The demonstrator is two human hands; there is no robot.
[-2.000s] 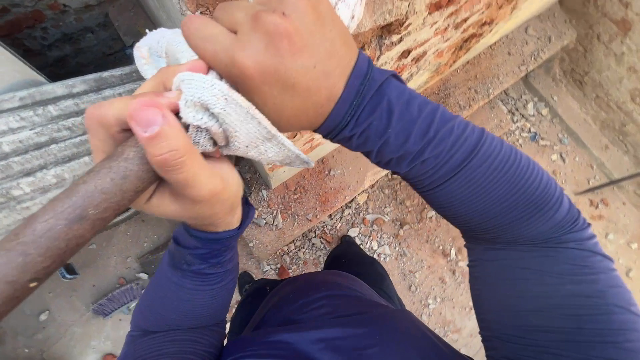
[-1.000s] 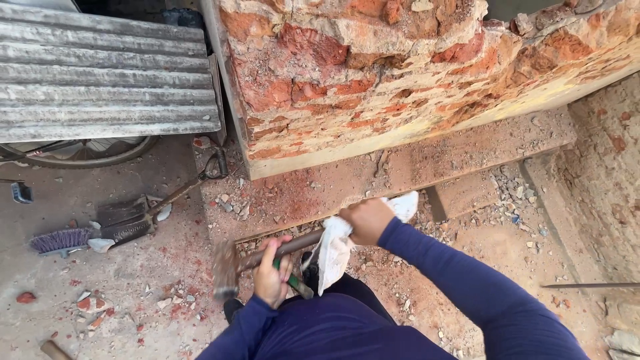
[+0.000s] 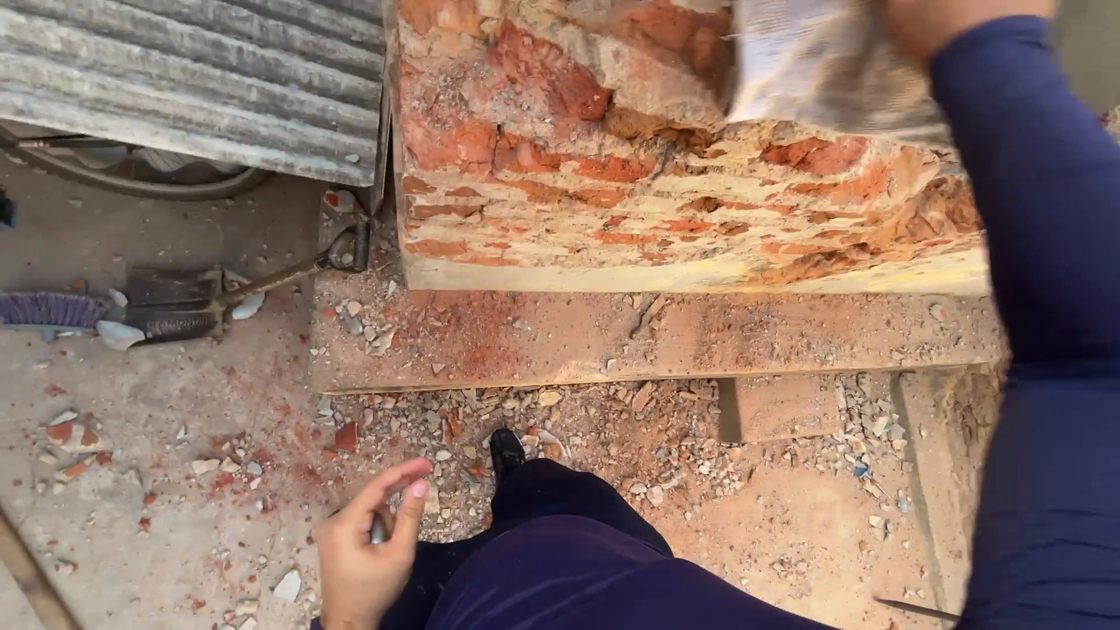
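Note:
At the lower left is my left hand [image 3: 360,542], its fingers curled and thumb raised. A small grey rounded thing shows between the fingers; what it is, and whether it is gripped, cannot be told. My right hand [image 3: 958,22], cut off by the top edge, is at a whitish knit cloth [image 3: 827,70], blurred and hanging over the broken top of a brick wall [image 3: 612,192]. The hammer is not visible.
Below the wall runs a dusty ledge [image 3: 542,337], with rubble [image 3: 612,411] beside my shoe. A shovel [image 3: 175,302], a purple-bristled broom head [image 3: 52,309], corrugated sheeting [image 3: 192,79] and a wheel [image 3: 175,185] are left. A wooden handle [image 3: 31,569] lies lower left.
Both hands were together at the cloth and hammer; now they are far apart. My right hand has moved up over the wall with the cloth. The hammer has left my left hand.

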